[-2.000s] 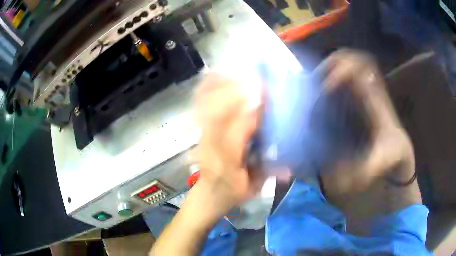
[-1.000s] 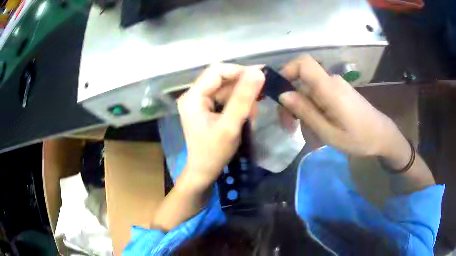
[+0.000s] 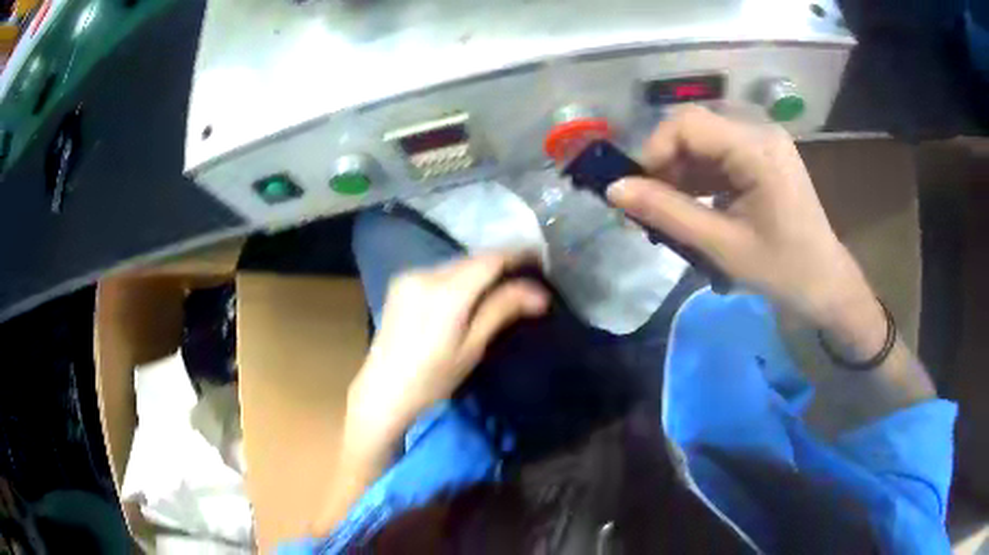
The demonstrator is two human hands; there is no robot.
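My right hand [image 3: 748, 217] holds a small black insert [image 3: 602, 170] between thumb and fingers, in front of the machine's red emergency stop [image 3: 575, 136]. My left hand [image 3: 434, 336] is lower and further left, slightly blurred. Its thumb and fingers close on the edge of a dark housing [image 3: 531, 363] over my lap. The housing's outline blends into the dark background, and its lower part is hard to make out. The insert and the housing are apart.
The silver-white machine [image 3: 434, 65] spans the top, with green buttons [image 3: 350, 176] and digit panels [image 3: 434, 146] on its front. Whitish film [image 3: 618, 276] hangs below it. A brown carton [image 3: 298, 401] with white wrapping stands lower left; brown cardboard [image 3: 873, 217] is at right.
My left hand has moved down and away from the right hand, taking the housing lower. The right hand still holds the insert, slightly further right. The machine front now shows more fully.
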